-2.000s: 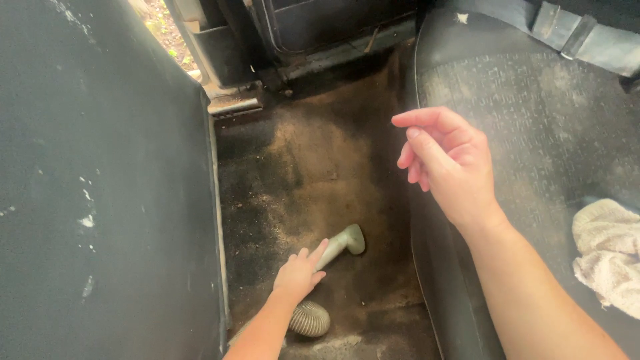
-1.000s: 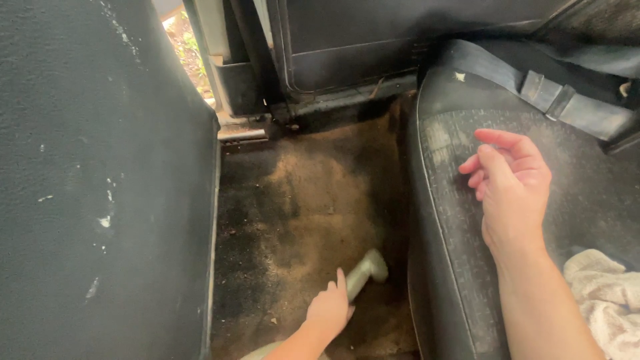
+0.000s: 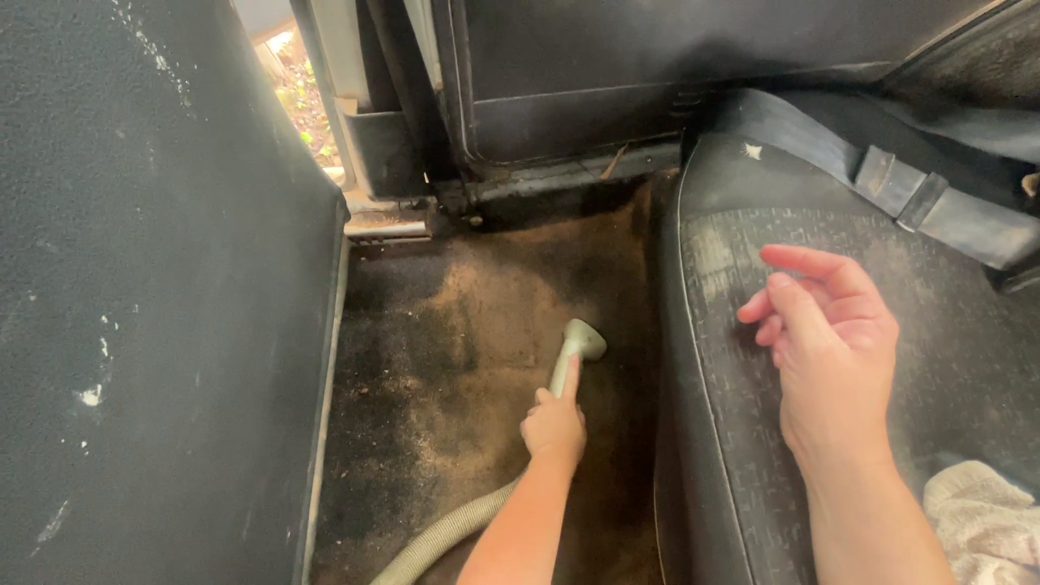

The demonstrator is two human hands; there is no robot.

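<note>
My left hand (image 3: pixel 554 422) grips the light-coloured tube of a vacuum cleaner nozzle (image 3: pixel 583 339), its index finger stretched along the tube. The nozzle's wide head rests on the dusty, stained carpet of a car's footwell (image 3: pixel 487 309). A ribbed vacuum hose (image 3: pixel 447 532) runs from behind the left wrist to the bottom edge of the view. Over the dark car seat cushion (image 3: pixel 731 325) my right hand (image 3: pixel 829 333) is raised with nothing in it, its fingers loosely curled and apart.
A dark seat back (image 3: pixel 179 325) with white marks bounds the footwell on the left. A seat belt (image 3: pixel 894 179) lies across the cushion, and a crumpled cloth (image 3: pixel 979 520) lies at the lower right. Beyond the footwell are a side trim panel (image 3: pixel 585 81) and a door sill (image 3: pixel 390 226).
My left hand has moved the nozzle over the carpet, now farther up the footwell than one second ago. The right hand stays raised and loosely curled over the seat. The view has shifted somewhat.
</note>
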